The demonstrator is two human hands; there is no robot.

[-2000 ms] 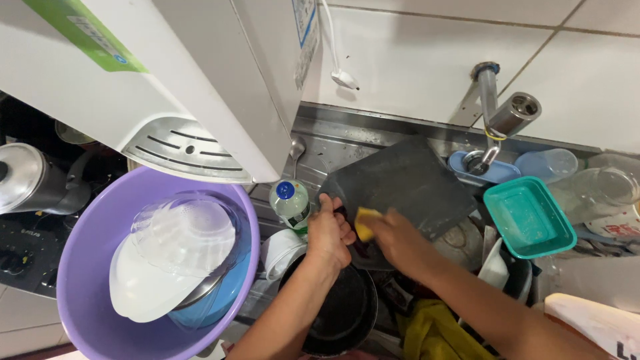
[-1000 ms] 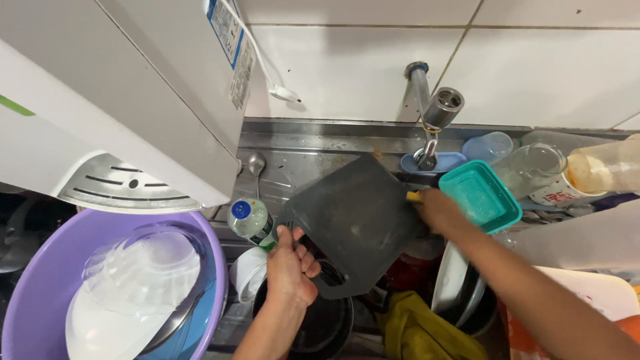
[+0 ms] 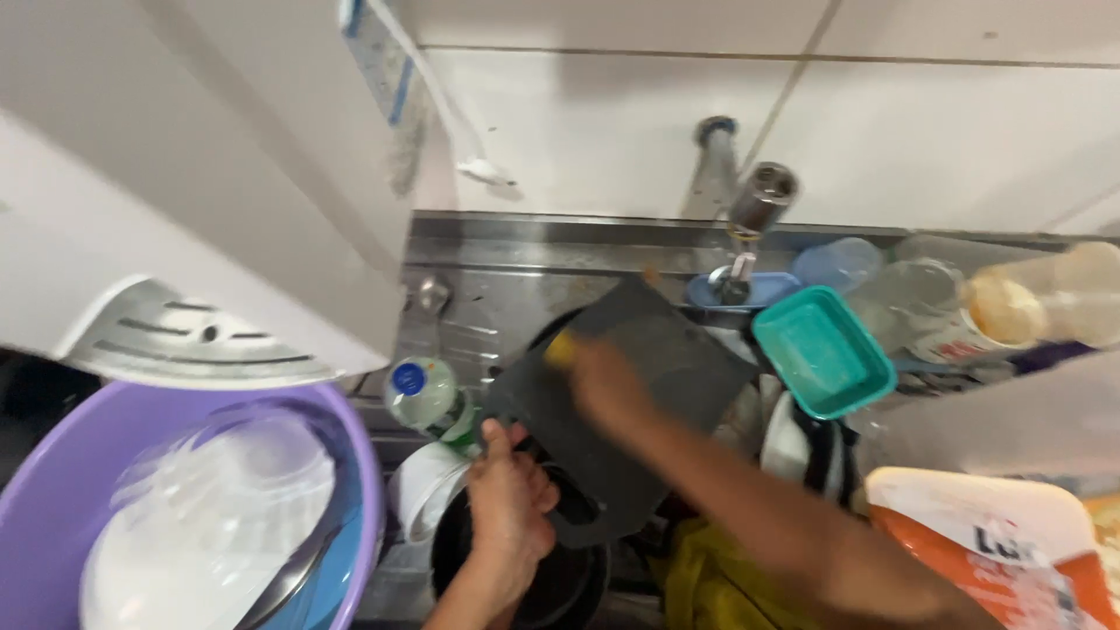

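A dark grey cutting board (image 3: pixel 691 367) is tilted over the sink, its handle end low and toward me. My left hand (image 3: pixel 512 499) grips its left edge near the handle slot. Blurred by motion, my right hand (image 3: pixel 608 385) presses a yellow sponge (image 3: pixel 561 350) on the upper left of the board's face. Below the board lies a black pan (image 3: pixel 560 595), partly covered by my left hand and the board. Left of the board stands a plastic bottle (image 3: pixel 429 398) with a blue cap, beside a white cup (image 3: pixel 427 490).
A purple basin (image 3: pixel 372 490) with white and clear dishes is at left, below a white appliance (image 3: pixel 201 175). The metal faucet (image 3: pixel 761 206) rises behind the board. A teal container (image 3: pixel 822 350), clear cups and an orange-and-white package (image 3: pixel 989 542) are at right; a yellow cloth (image 3: pixel 726 577) lies in front.
My right hand and the sponge have moved from the board's right edge to its upper left. My left hand still holds the board near the handle.
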